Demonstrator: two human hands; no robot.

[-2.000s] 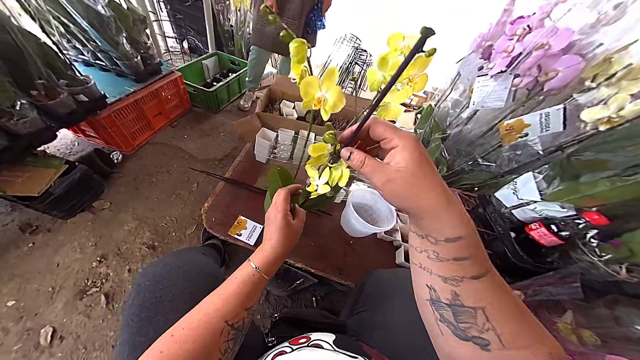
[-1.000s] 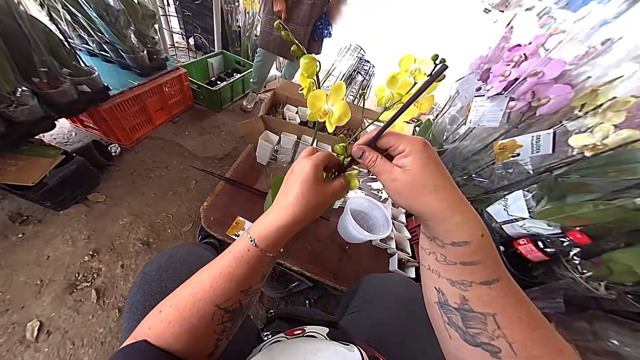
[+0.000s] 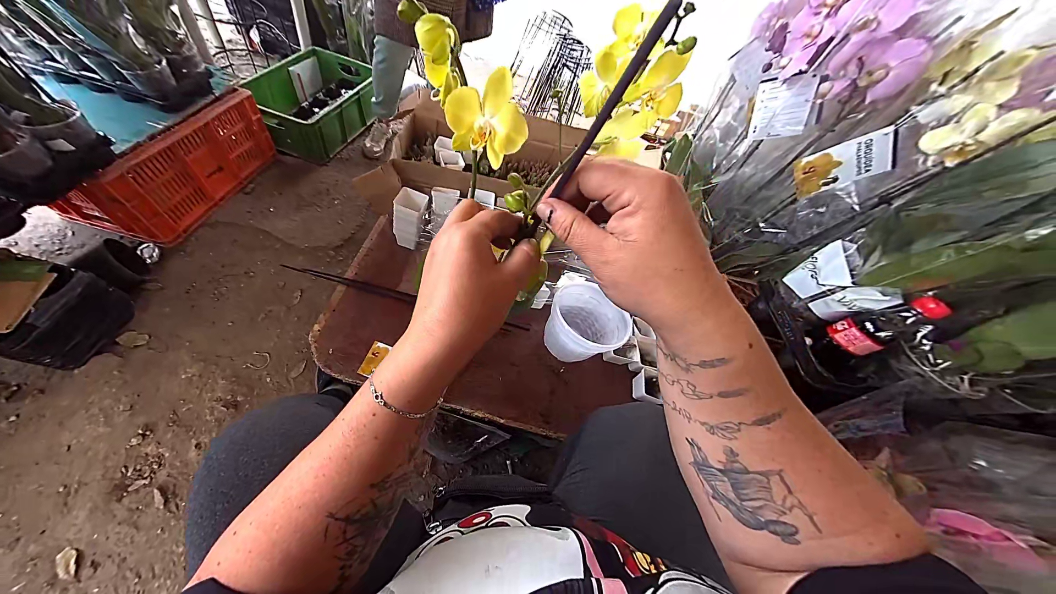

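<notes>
Yellow orchid flowers on thin stems rise above my hands over a brown board. My left hand is closed around the orchid stems, near some small green buds. Close beside it, my right hand pinches a dark thin stick that slants up to the right, its lower end at my left fingers. What lies between the fingertips is partly hidden. A translucent plastic pot stands below my right hand. Another dark stick lies across the brown board, passing behind my left hand.
White small pots and a cardboard box are beyond the board. An orange crate and a green crate sit at the left. Wrapped pink orchids and a cola bottle are at the right. A person's leg shows at the back.
My left hand has moved up from the lower leaves to the stems beside my right hand. The stick stays in my right hand, its lower end now beside my left fingers.
</notes>
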